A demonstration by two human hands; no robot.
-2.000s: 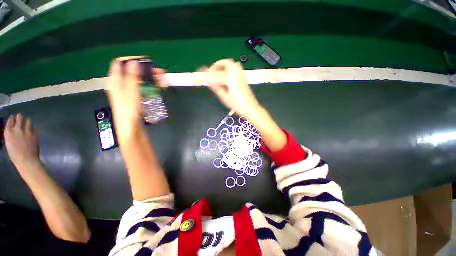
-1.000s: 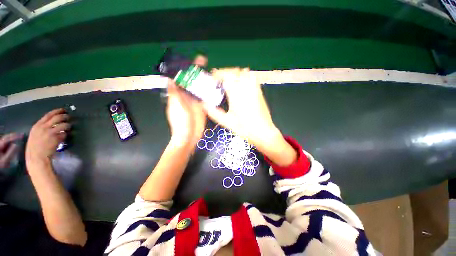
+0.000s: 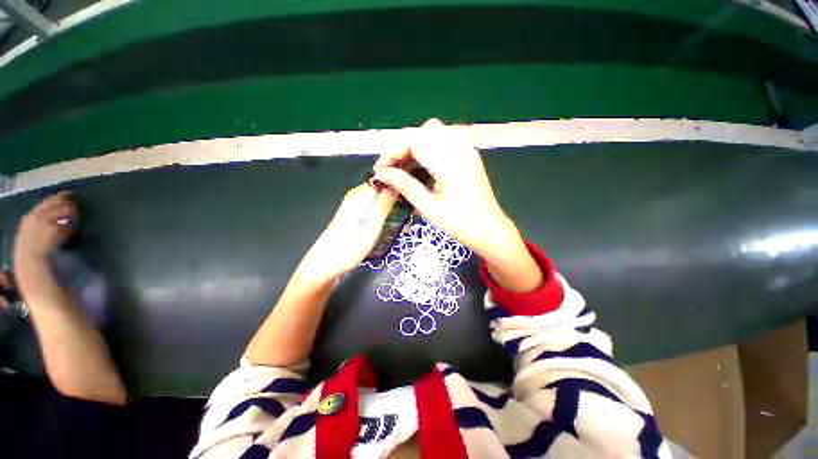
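Observation:
A dark handheld unit [image 3: 390, 235] is held in front of me, just on my side of the pale edge. My left hand [image 3: 352, 235] grips it from the left and covers much of it. My right hand [image 3: 448, 179] is bent over its upper end, fingertips close together there; whether they hold a small part is hidden. A loose pile of thin white rings [image 3: 423, 269] lies on the dark worktop right below the unit, with two rings apart at the near side.
The dark worktop [image 3: 628, 242] runs left and right. A pale raised edge [image 3: 628, 133] separates it from the green belt [image 3: 583, 90] beyond. Another person's hand and forearm [image 3: 45, 233] are at the left. A cardboard box [image 3: 700, 394] stands at lower right.
The held unit has come down and nearer, now tilted with my right fingers at its upper end. The unit that lay at left on the worktop is gone. The other person's hand moved left.

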